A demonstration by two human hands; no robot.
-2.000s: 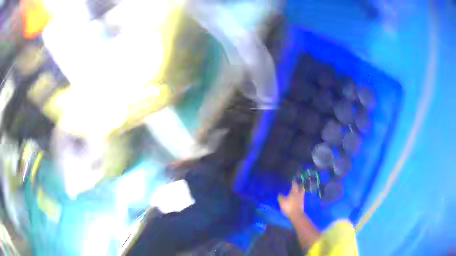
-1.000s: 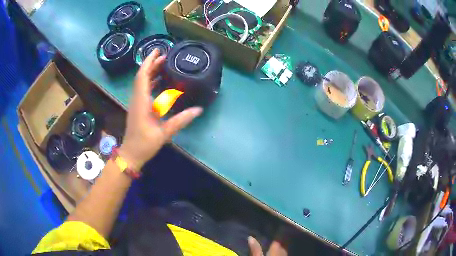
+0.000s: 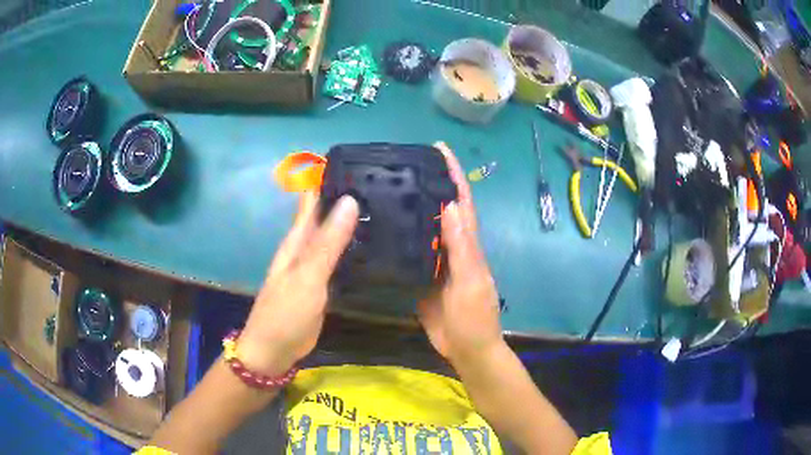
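A black Bluetooth speaker [image 3: 387, 209] is held over the front of the bench, a broad flat face turned up. An orange carry strap [image 3: 301, 171] sticks out at its upper left, and small orange marks show on its right side. My left hand [image 3: 298, 275] grips its left side, with the thumb on the upper face. My right hand [image 3: 462, 284] holds its right side. The fingers under the speaker are hidden. Several speaker drivers with green rims [image 3: 144, 153] stand on the bench at the left.
A parts box [image 3: 222, 89], circuit boards [image 3: 352, 75] and two tubs [image 3: 473, 80] stand at the back. A screwdriver [image 3: 543, 187], yellow-handled pliers [image 3: 580, 200], a tape roll [image 3: 691, 272] and cables lie right. An open carton [image 3: 173, 364] is below the bench's left edge.
The view has swung round to face the bench. The speaker has moved from my left hand alone into both hands and is turned, its logo end out of sight. My right hand has come up to it.
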